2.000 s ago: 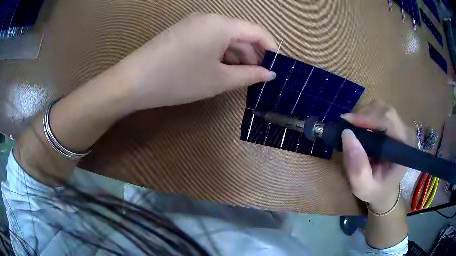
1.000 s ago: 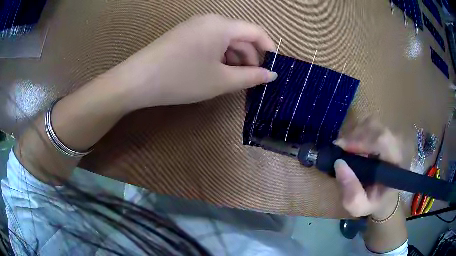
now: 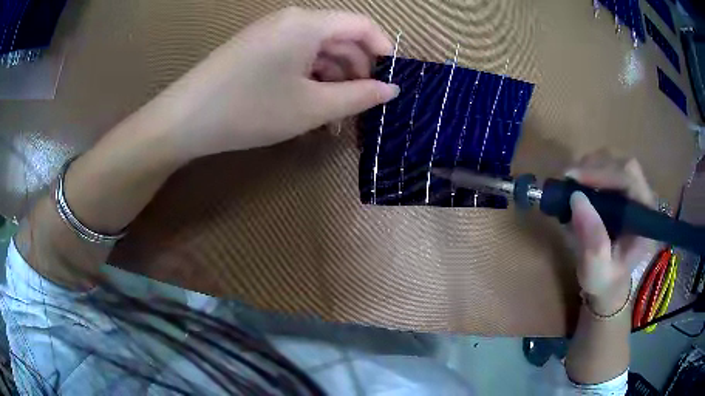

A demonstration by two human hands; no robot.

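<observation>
A dark navy solar cell piece [image 3: 417,131] lies on the brown table in front of me, with pale ribbons across it whose ends stick out past its far edge. My left hand [image 3: 309,93] grips its far left corner, thumb on top and fingers partly hidden. My right hand [image 3: 607,224] holds a soldering iron [image 3: 564,203] by its black handle. The iron's blurred tip is over the near part of the cell, close to the middle ribbon. I cannot tell if it touches.
The brown table [image 3: 255,232] curves to its near edge. Stacked dark cells [image 3: 27,27] are at far left on a pale sheet [image 3: 31,77]. Narrow cell strips [image 3: 671,89] lie at far right. A tool with red and yellow handles [image 3: 655,290] is at the right edge.
The cell and my left hand have shifted slightly left and away from me. The iron tip has moved from the cell's near left edge to near the middle ribbon.
</observation>
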